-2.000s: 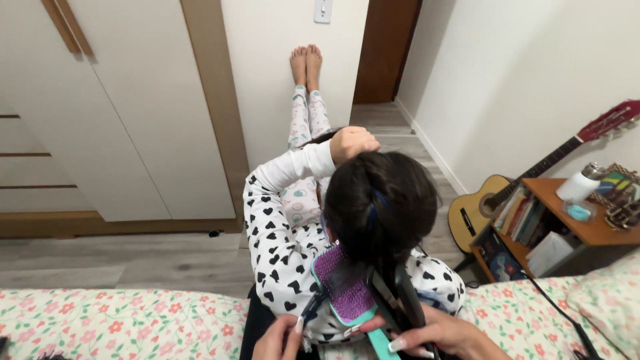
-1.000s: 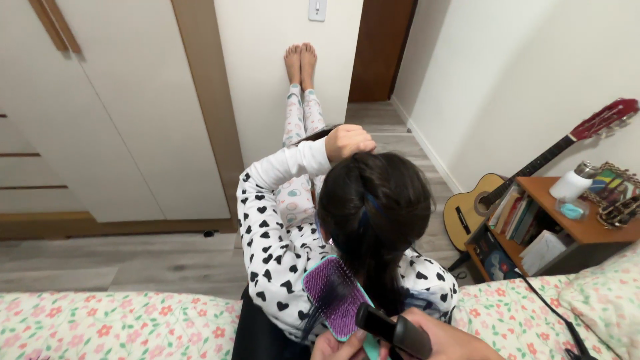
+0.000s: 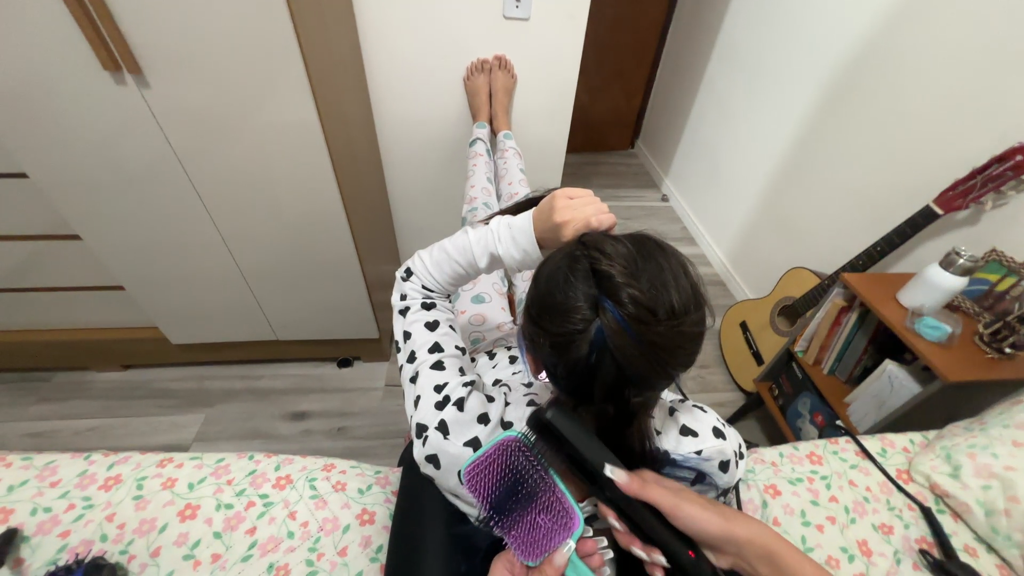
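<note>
My left hand [image 3: 556,560] holds a teal paddle hairbrush [image 3: 524,496] with purple bristles facing up, at the bottom centre. My right hand [image 3: 680,520] grips a black hair straightener [image 3: 596,472] with a small red light, its tip by the hair below the brush's upper corner. A seated person's dark hair [image 3: 616,320], with blue strands, is partly gathered at the back. That person's own hand [image 3: 572,216] rests at the front of the head. Whether hair lies between the straightener's plates is hidden.
A flowered bedspread [image 3: 200,512] spans the bottom. At the right stand a guitar [image 3: 776,320] and a wooden shelf [image 3: 960,352] with books, a white bottle [image 3: 936,280] and a small container. A black cord [image 3: 896,472] crosses the bed. A white wardrobe [image 3: 200,160] stands left.
The straightener, pointing down toward my left hand a second ago, now slants up to the left alongside the brush. The brush has moved slightly down from the earlier views.
</note>
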